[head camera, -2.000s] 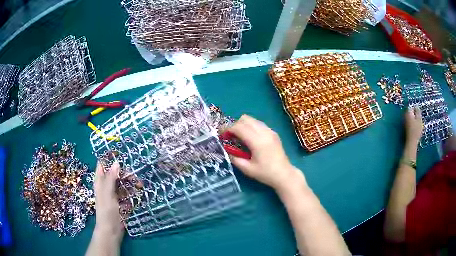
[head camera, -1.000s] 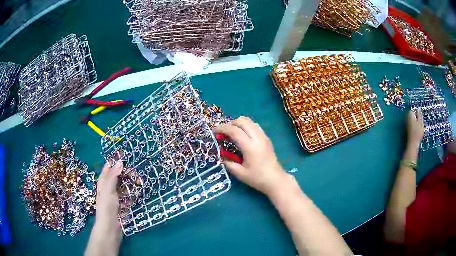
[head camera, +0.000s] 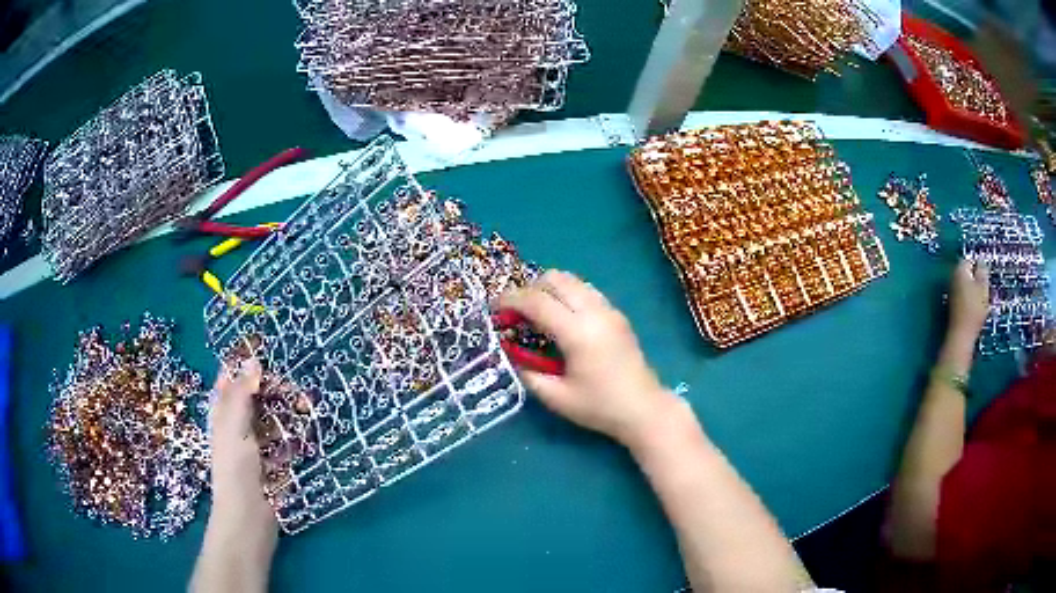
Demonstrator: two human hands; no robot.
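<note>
A silver sprue frame [head camera: 359, 423] is held tilted over the green table. My left hand [head camera: 237, 405] grips its left edge, with the fingers partly hidden under the lattice. My right hand [head camera: 585, 348] is closed round red-handled nippers [head camera: 527, 357] at the frame's right edge; the jaws are hidden from sight. A near heap of small cut parts [head camera: 492, 257] lies beneath and behind the frame, seen through it and past its upper right edge. A left heap of cut parts [head camera: 127, 429] lies beside my left hand.
Spare red-handled pliers [head camera: 249, 183] and yellow-handled pliers [head camera: 220, 290] lie at upper left by a stack of silver frames [head camera: 127, 174]. A pile of empty frames [head camera: 440, 58], grey post [head camera: 683, 70], stack of gold frames [head camera: 759, 232] and red tray [head camera: 926, 99] stand beyond. A person's hand [head camera: 970, 301] is at right.
The frame has shifted a little left and up with my left hand, after its lower edge swung up from two seconds ago. My right hand has moved slightly and keeps the nippers.
</note>
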